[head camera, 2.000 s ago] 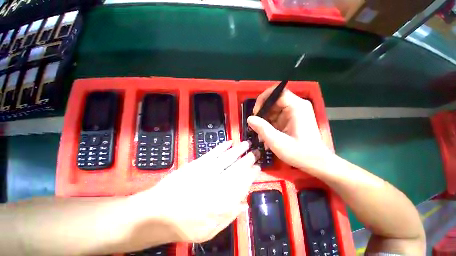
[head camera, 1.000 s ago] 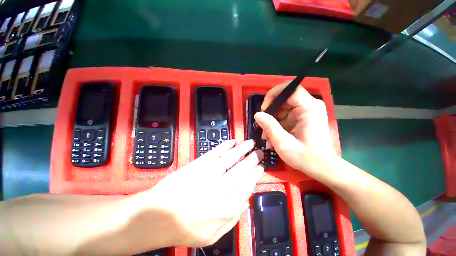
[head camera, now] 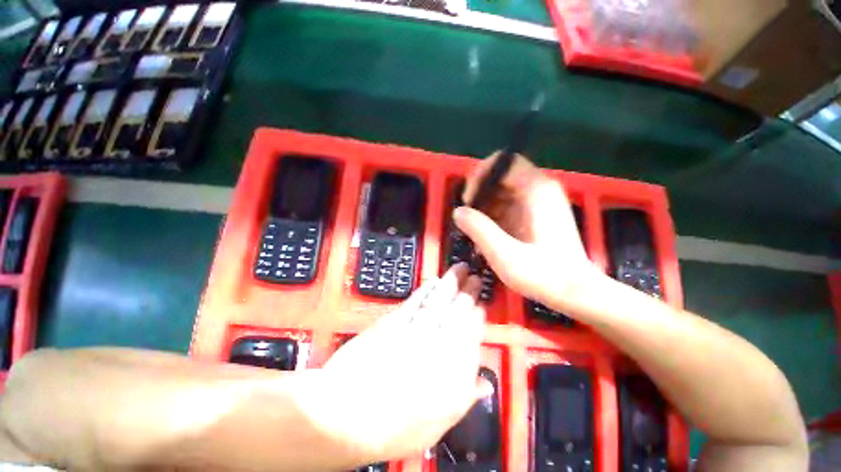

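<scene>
A red foam phone tray [head camera: 346, 143] lies on the green belt with black keypad phones in two rows of pockets. My right hand [head camera: 526, 226] holds dark tweezers [head camera: 501, 171] like a pen, pale tip pointing up and away. Its fingers are over the middle phone [head camera: 455, 241] of the far row. My left hand [head camera: 410, 369] lies flat, fingertips at that phone's lower keys; I cannot tell whether it holds anything. The phone is partly hidden by both hands. A phone [head camera: 391, 235] to its left and one [head camera: 295, 219] at the far left show fully.
A black parts tray [head camera: 111, 83] with gold-and-white parts is at the upper left. Another red phone tray [head camera: 44, 226] is at the left edge. A red tray [head camera: 590, 46] with clear trays and a brown box [head camera: 765, 55] stand at the upper right.
The view has shifted, so the tray sits further right and more of the left side shows. Both hands are now at the middle far-row phone instead of the one to its right.
</scene>
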